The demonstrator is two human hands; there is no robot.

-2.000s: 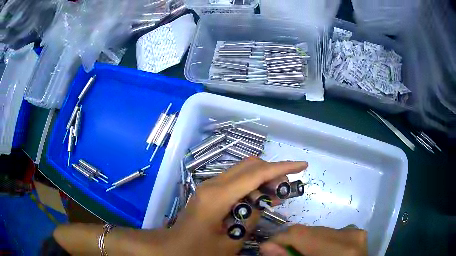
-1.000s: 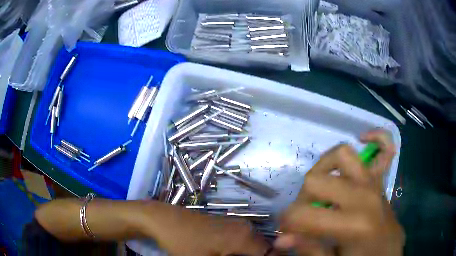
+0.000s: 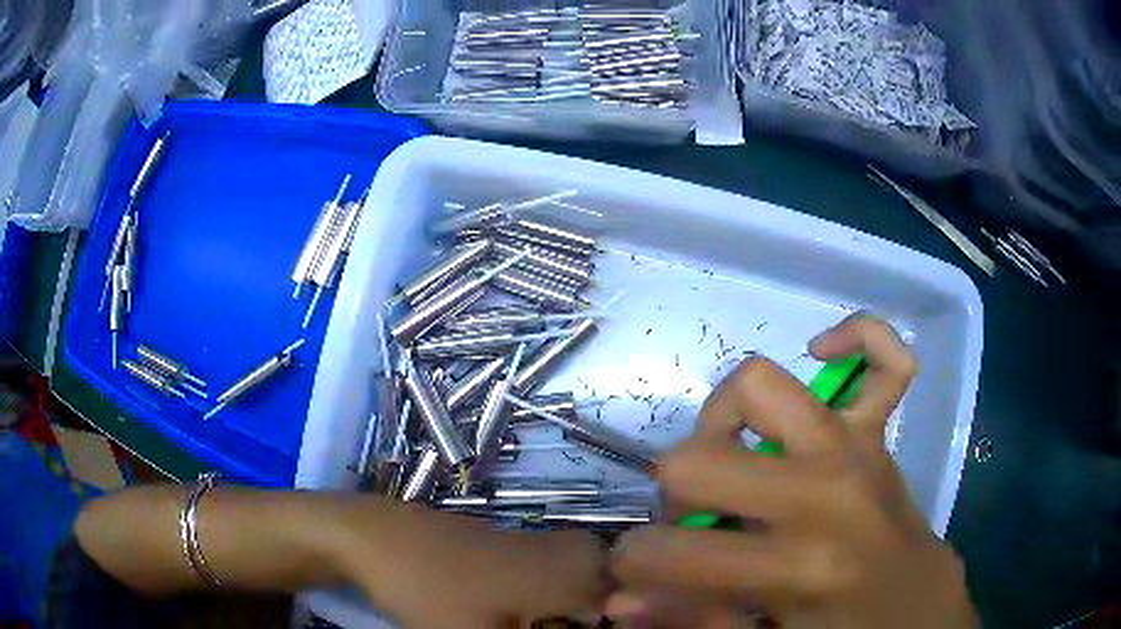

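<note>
Shiny metal cylinders with thin rods lie in a loose pile in the left part of the white tray. My right hand, over the tray's lower right, is closed around a utility knife with a green handle; its blade is not visible. My left hand is at the tray's near edge, back up, beside my right hand. Its fingers are hidden or blurred, so I cannot tell what it holds. Dark trimmings dot the tray floor.
A blue tray with a few cylinders adjoins on the left. Behind stand a clear box of rowed cylinders and a box of printed packets. Slim tweezers and thin pins lie at the right. Plastic bags lie at upper left.
The cylinders seen end-on in my left hand are out of view, and that hand is lower. My right hand has risen into view with the green knife. The trays sit further up-left in view.
</note>
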